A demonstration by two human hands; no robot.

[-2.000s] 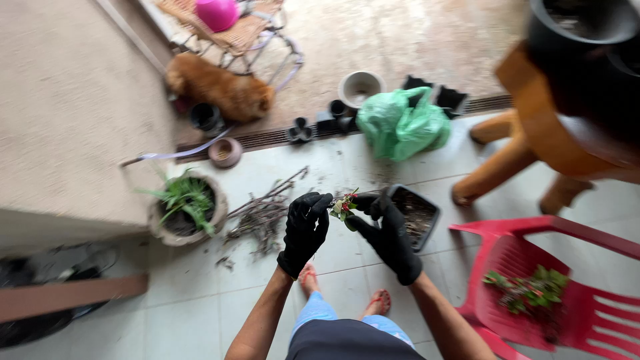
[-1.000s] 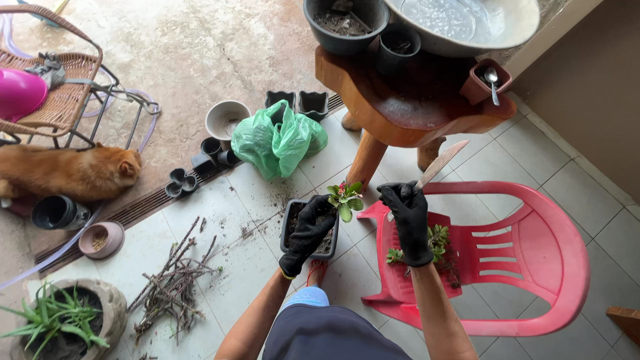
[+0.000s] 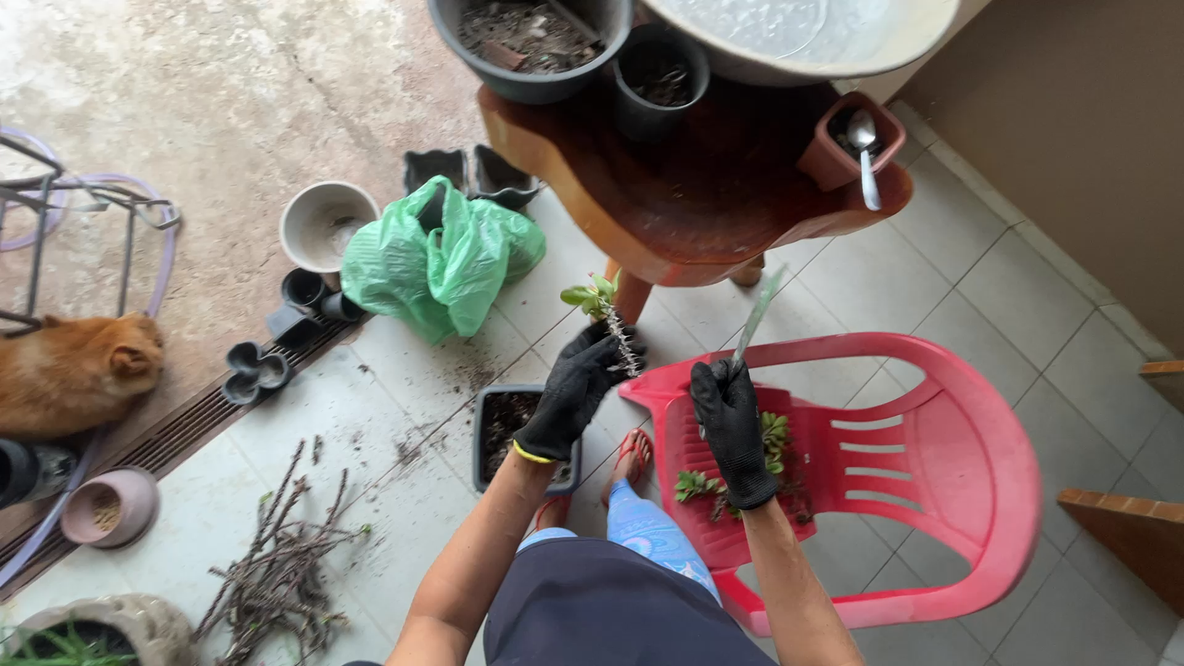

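Observation:
My left hand (image 3: 578,384), in a black glove, holds a thorny stem cutting (image 3: 620,333) with green leaves at its top end. My right hand (image 3: 731,421), also gloved in black, is closed on the handle end of a knife (image 3: 760,310), whose blade points up and away. Below my left hand a dark rectangular planter (image 3: 481,444) with soil stands on the tiles, partly hidden by my forearm. Several leafy cuttings (image 3: 698,486) lie on the seat of the red plastic chair (image 3: 1004,444), beneath my right hand.
A wooden table (image 3: 592,199) ahead bears pots, a basin (image 3: 925,42) and a small pot with a spoon (image 3: 862,139). Left of it are a green plastic bag (image 3: 462,268) and empty pots. Cut stems (image 3: 277,573) lie on the floor; a reddish dog (image 3: 79,375) rests at far left.
My hands have moved apart from around the cutting they both touched two seconds ago. My right hand now holds the knife upright, as it did one second ago. The view has swung right.

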